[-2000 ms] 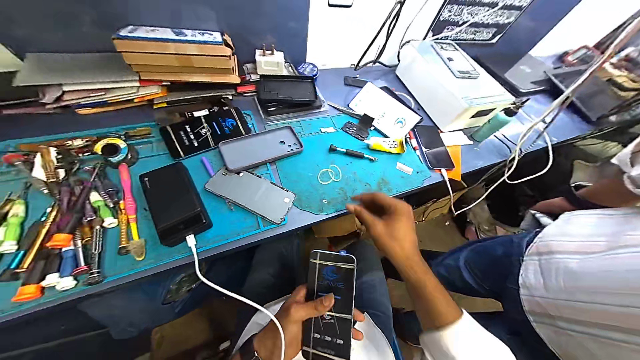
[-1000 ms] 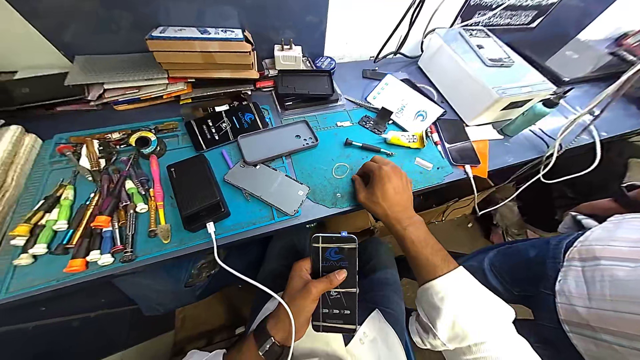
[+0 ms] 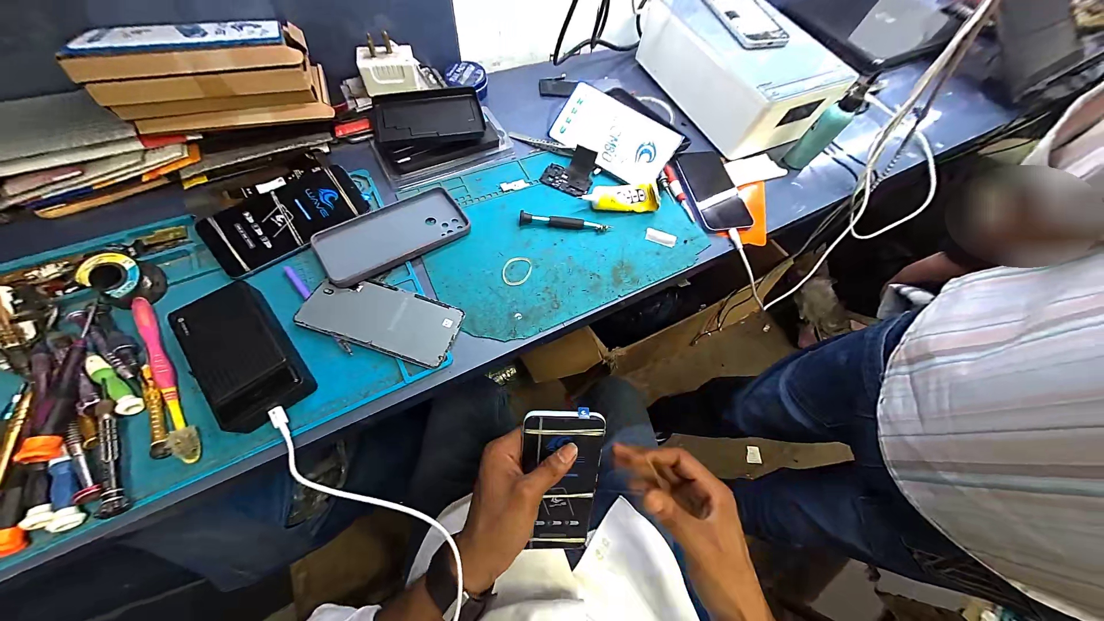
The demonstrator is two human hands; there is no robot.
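My left hand (image 3: 509, 504) holds a smartphone (image 3: 565, 483) upright above my lap, thumb on its printed front film. Pale elastic bands cross the phone near its top and lower down, and a small blue tab sticks up from its top edge. Just right of the phone is my right hand (image 3: 681, 500), its fingertips blurred; a thin yellowish strand, apparently a rubber band, shows between them. One loose rubber band (image 3: 517, 272) lies on the teal work mat (image 3: 569, 297). A grey phone case (image 3: 392, 237) and a grey phone back panel (image 3: 379, 323) lie left of it.
A black power bank (image 3: 241, 354) with a white cable (image 3: 371, 498) stands beside many screwdrivers (image 3: 108, 457). Another filmed phone (image 3: 285, 216), a small screwdriver (image 3: 565, 222) and a yellow glue tube (image 3: 625, 198) lie on the bench. A person in a striped shirt (image 3: 1000, 397) is close at right.
My right hand has come down from the mat to the phone's side. Two loops lay on the mat in the earliest frame; one lies there now. My left hand still holds the phone.
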